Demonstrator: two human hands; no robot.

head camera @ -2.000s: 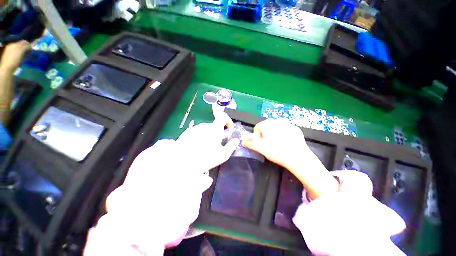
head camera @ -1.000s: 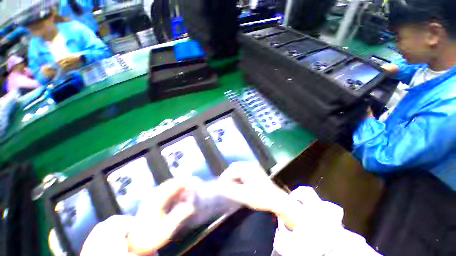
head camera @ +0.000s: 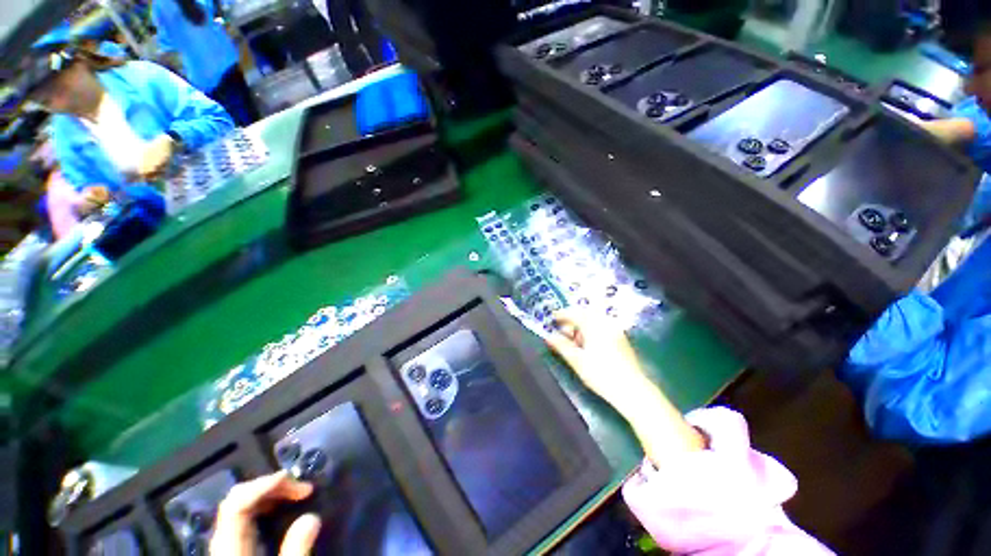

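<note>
A black foam tray (head camera: 375, 380) holds dark phone back covers, one per pocket. The right-end cover (head camera: 489, 434) shows its camera island fully. My left hand (head camera: 255, 519), cut off by the lower edge, is over the neighbouring cover (head camera: 353, 478), its fingertips beside the camera island, thumb and fingers apart. My right hand (head camera: 592, 353) is beyond the tray's right end, at the near edge of clear sheets with dark round dots (head camera: 543, 255). A thin whitish strip (head camera: 524, 315) lies against its fingertips; whether they grip it is unclear.
Loose rings on a clear sheet (head camera: 310, 342) lie behind the tray. Stacked foam trays (head camera: 652, 196) with covers stand at the right, beside a person's blue sleeve (head camera: 924, 358). A black tray (head camera: 369, 179) with a blue item is behind. A shiny round object (head camera: 74, 489) is far left.
My hands have parted: the right moved to the dotted sheets, the left onto a cover. The crinkly clear film between them no longer shows. The view has shifted rightwards since the oldest frame.
</note>
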